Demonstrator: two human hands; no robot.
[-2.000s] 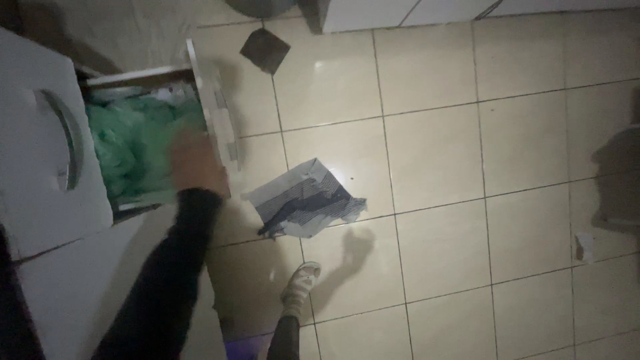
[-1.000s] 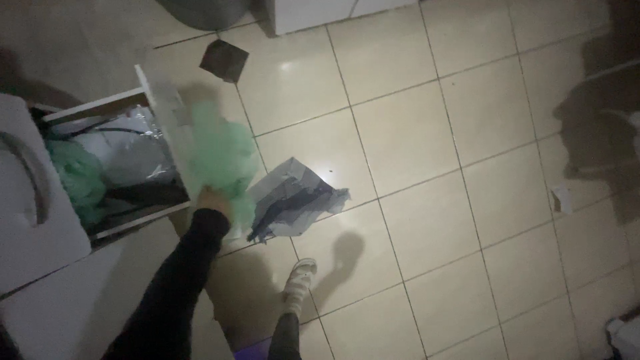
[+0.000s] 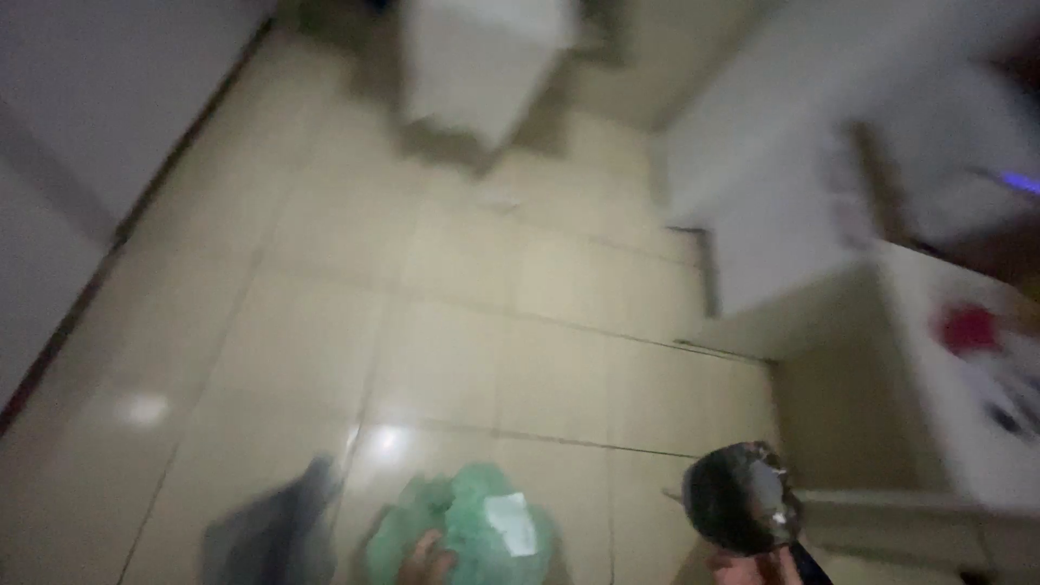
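At the bottom centre, the fingers of my left hand (image 3: 428, 559) are closed on a crumpled green plastic bag (image 3: 479, 520), which has a white patch on its right side. My right hand (image 3: 760, 567), at the lower right, grips a dark, rounded object (image 3: 725, 502) with a shiny face; blur hides exactly what it is. Left of the green bag is a grey plastic bag (image 3: 272, 532), blurred and partly cut off by the lower edge.
Cream floor tiles (image 3: 455, 357) spread ahead. A white, blurred object (image 3: 483, 73) stands at the top. White furniture (image 3: 756, 211) lines the right, near a pale surface (image 3: 918, 341) with a red item (image 3: 967, 329). A pale panel (image 3: 106, 106) borders the left.
The view has swung far round, and the drawer is out of sight. A second hand, my right, now shows with a dark object. The green bag was held beside the drawer one second ago.
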